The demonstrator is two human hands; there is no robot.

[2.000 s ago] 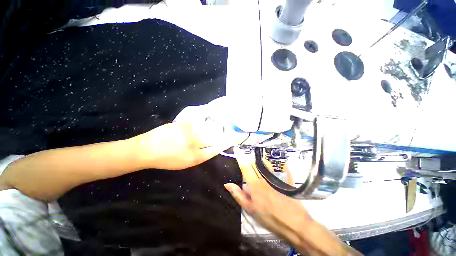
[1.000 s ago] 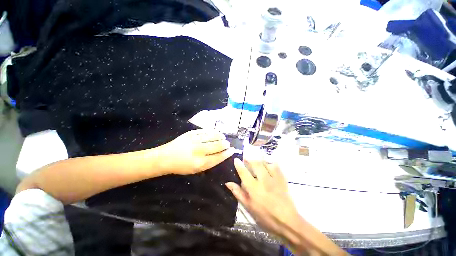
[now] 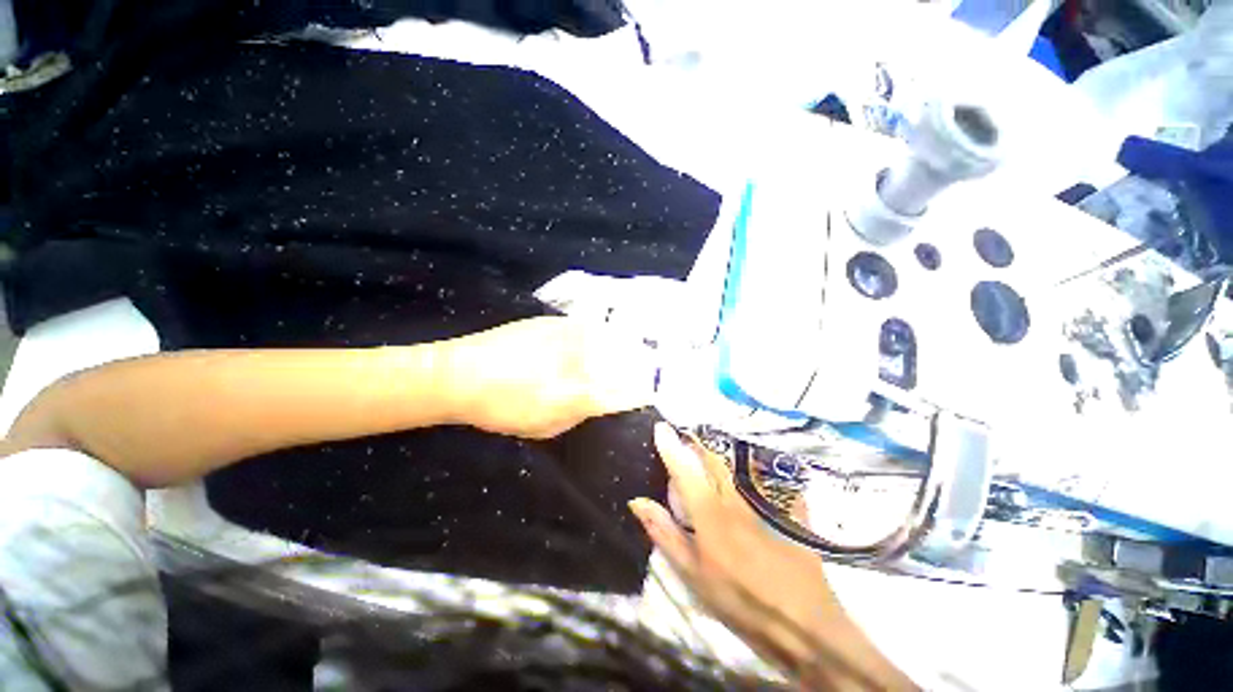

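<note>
A large black speckled fabric panel [image 3: 338, 203] spreads left of the white sewing machine head [image 3: 838, 311] and down over the table's front edge. My left hand [image 3: 548, 379] lies palm down on the fabric beside the needle area; its fingertips are washed out by glare. My right hand [image 3: 717, 527] is at the fabric's right edge, just below the machine head, thumb apart from the fingers; its fingertips are partly hidden. The needle and presser foot cannot be made out. A shiny curved metal guard [image 3: 957, 487] stands right of my right hand.
A grey post [image 3: 926, 169] rises from the machine head. A small tan tab [image 3: 1082, 635] is at the right table edge. Blue cloth [image 3: 1176, 176] lies at the upper right. Dark blurred strands cross the bottom of the view.
The view has shifted, so the machine head appears larger and further right. Both hands stay close together at the fabric's right edge, near the needle area.
</note>
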